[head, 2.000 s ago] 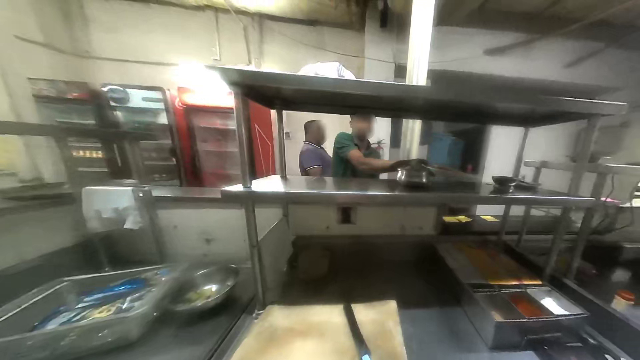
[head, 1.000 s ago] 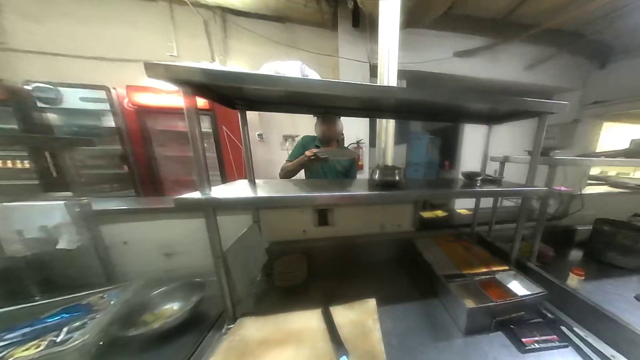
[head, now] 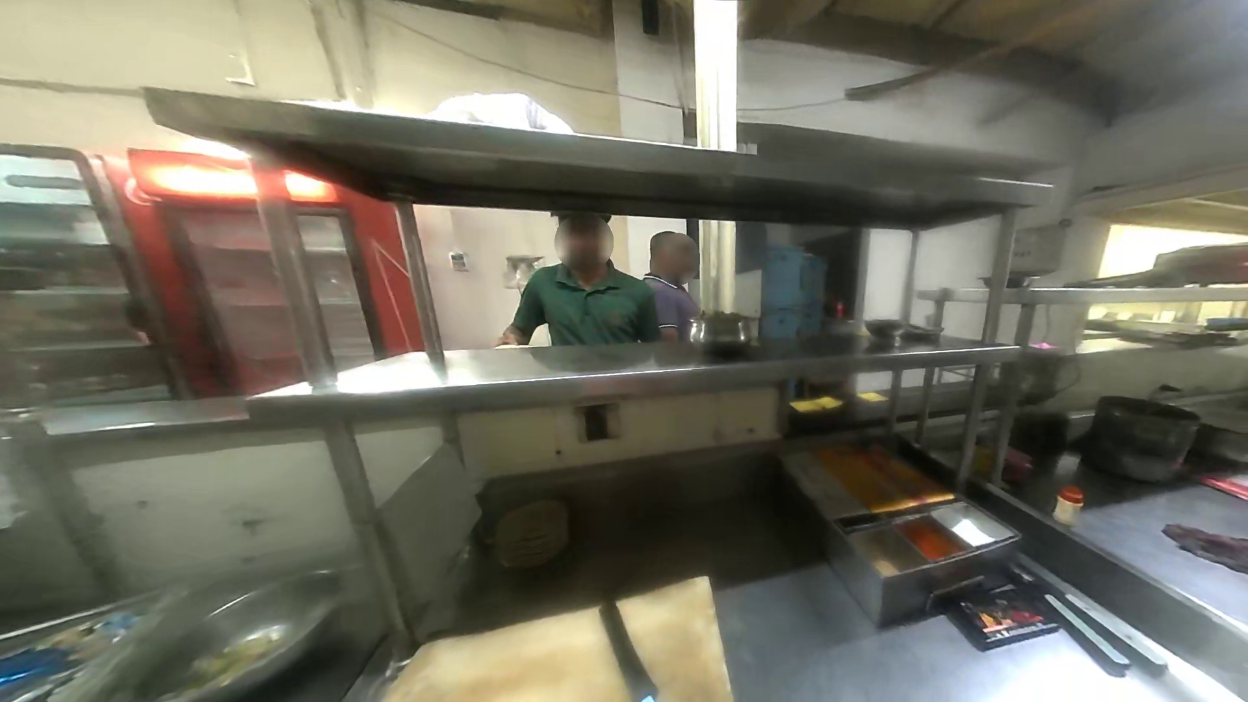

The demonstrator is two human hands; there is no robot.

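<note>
Neither my left hand nor my right hand shows in the head view. Nearest the camera, a worn pale cutting board [head: 526, 648] lies on the steel counter, with a dark knife [head: 625, 648] resting across it. To its right stands a steel spice box [head: 892, 585] with red and pale contents in its compartments. A dark packet [head: 1004, 612] and long metal tongs [head: 1092, 629] lie beside that box. At the lower left is a steel bowl [head: 283, 624] with some food in it.
A two-tier steel shelf [head: 604, 375] spans the view, bearing a steel pot [head: 720, 333] and a dark pan [head: 885, 331]. Behind it stand two people, one in a green shirt [head: 590, 307]. A red fridge [head: 263, 283] is at left. A large pot [head: 1141, 439] and a red-capped jar [head: 1069, 505] sit at right.
The view has swung right. The person in green, earlier reaching toward the pot and then holding a flat thing, now stands facing the shelf. The person in purple, hidden one second ago, shows again.
</note>
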